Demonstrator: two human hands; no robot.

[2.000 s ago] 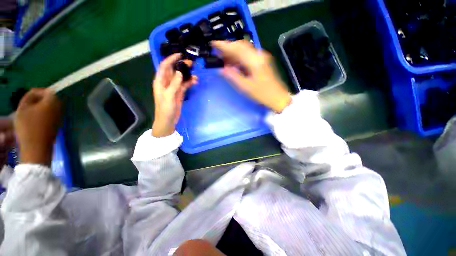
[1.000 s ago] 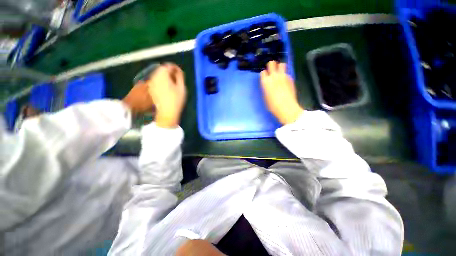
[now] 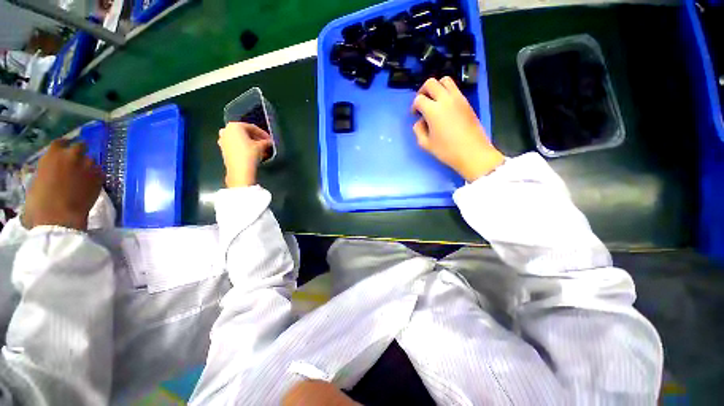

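My left hand (image 3: 244, 151) is at the near end of the left parts tub (image 3: 276, 127), its fingertips over or in the tub; whether they hold a piece is hidden. My right hand (image 3: 452, 127) is over the right side of the blue parts tray (image 3: 381, 174), fingers curled down just below the pile of black plastic housings (image 3: 399, 78); I cannot tell if it holds one. One black housing (image 3: 343, 116) lies apart near the tray's left edge.
The right parts tub (image 3: 571, 99), full of dark parts, stands right of the tray. A blue neighbouring tray (image 3: 152, 170) is at left. Another person's hand (image 3: 62, 186) is raised at far left. Blue bins (image 3: 709, 103) stand at far right. A pale rail (image 3: 214, 77) runs behind.
Two seconds ago both hands were at the pile, the left with a black piece. The other person's hand, at the left tub one second ago, has moved away left. The view has shifted.
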